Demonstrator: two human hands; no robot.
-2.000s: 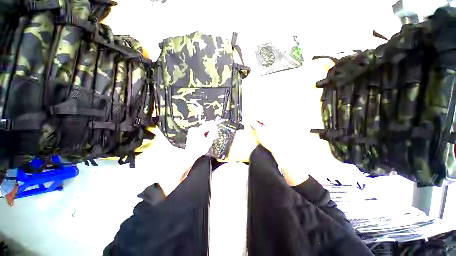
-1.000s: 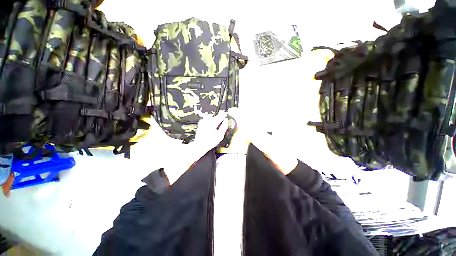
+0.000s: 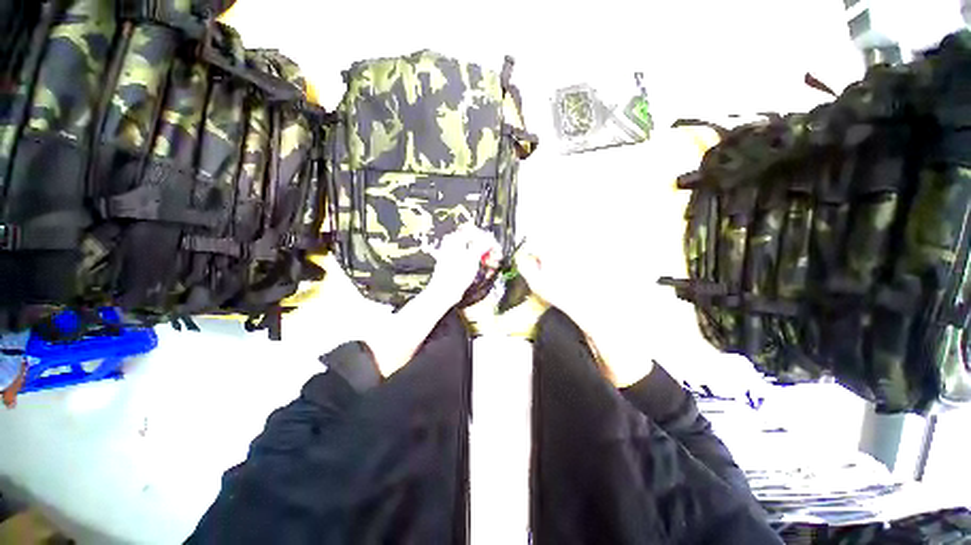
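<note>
A camouflage backpack [image 3: 421,138] lies on the pale, overexposed table in front of me. My left hand [image 3: 456,266] is at the bag's lower right corner, its fingers pinching something small and dark at the bag's edge. My right hand [image 3: 541,279] is close beside it, its fingertips on a small dark hang tag [image 3: 513,291] with a green edge. The tag hangs between the two hands near the table's front edge. A thin string or loop at the fingertips is too blurred to tell. Red spots show at the fingertips.
Stacked camouflage backpacks stand at the left [image 3: 160,160] and right [image 3: 830,234]. Printed cards [image 3: 598,117] lie on the table behind my right hand. A blue plastic stool [image 3: 91,349] is at the lower left. A shiny greyish flat pile [image 3: 809,458] lies at the lower right.
The dark patterned tag held flat two seconds ago now shows as a small dark piece with a green edge between the fingertips. Both hands are closer together at the bag's lower right corner.
</note>
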